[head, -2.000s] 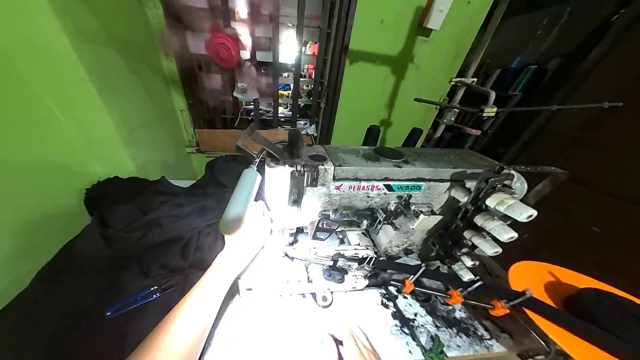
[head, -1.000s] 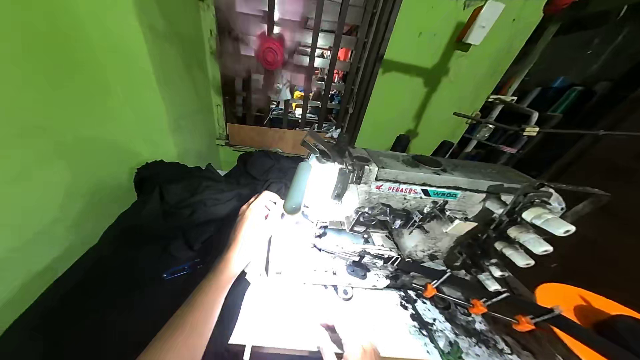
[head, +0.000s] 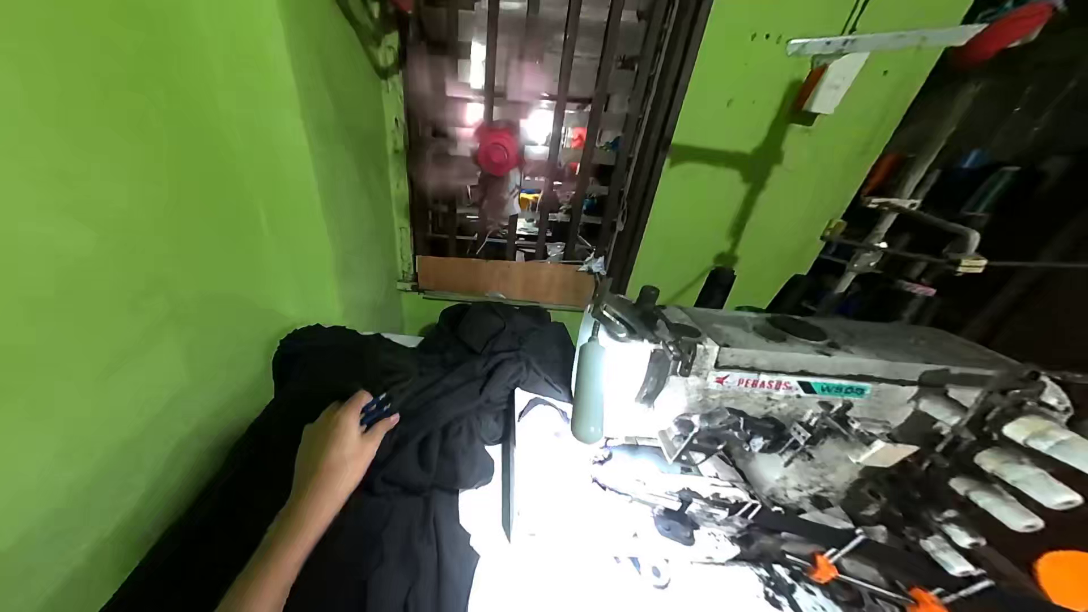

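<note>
My left hand (head: 340, 450) is over the heap of black fabric (head: 442, 399) left of the machine. Its thumb and fingers close around a small dark blue object (head: 376, 411), mostly hidden, whose kind I cannot tell. The Pegasus industrial sewing machine (head: 790, 365) stands at the right, with a bright light over its needle area. A pale, rounded cylinder (head: 588, 391) hangs at the left end of its head. Glare washes out the white work surface (head: 544, 544) below. My right hand is not in view.
Several pale tension knobs (head: 1028, 476) and orange clips (head: 823, 568) are on the machine's right side. A green wall (head: 153, 212) rises at the left, and a barred window (head: 527, 127) with a wooden board (head: 506, 280) is behind. An orange object (head: 1062, 580) shows at the right edge.
My left hand has moved left from beside the machine's head to the black fabric, where a blue object lay, and has closed on a blue object. My right hand has gone out of view.
</note>
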